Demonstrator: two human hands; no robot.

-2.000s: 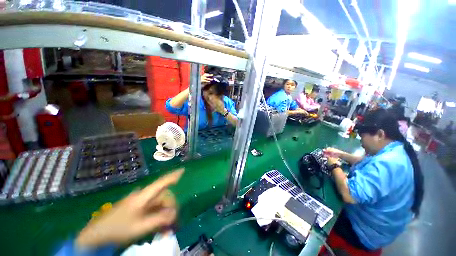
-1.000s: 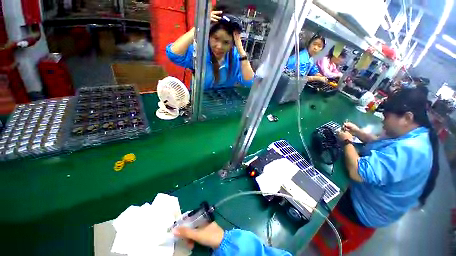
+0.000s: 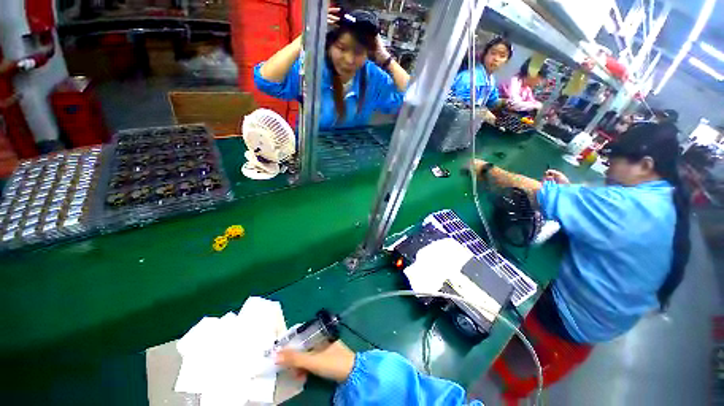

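My right hand [image 3: 317,362] reaches in from the bottom, in a blue sleeve, with its fingers around the dispensing syringe [image 3: 308,335]. The syringe has a clear barrel and a black cap, and its front end lies over white wiping papers [image 3: 226,353]. The papers lie on tan cardboard backing [image 3: 163,371]. A pale air hose [image 3: 413,293] curves from the cap to the right. My left hand is not in view.
A dark dispenser box [image 3: 486,289] with a red light sits on a white rack [image 3: 516,279]. Beyond are metal posts [image 3: 405,151], yellow parts [image 3: 228,237], a white fan [image 3: 267,143], a light tray [image 3: 49,194] and a dark tray [image 3: 165,166]. A person in blue sits at right.
My hand, at lower left over the bench two seconds ago, is out of view. My right hand stays at the syringe. The yellow parts show further right. The seated person's arm now extends over the belt.
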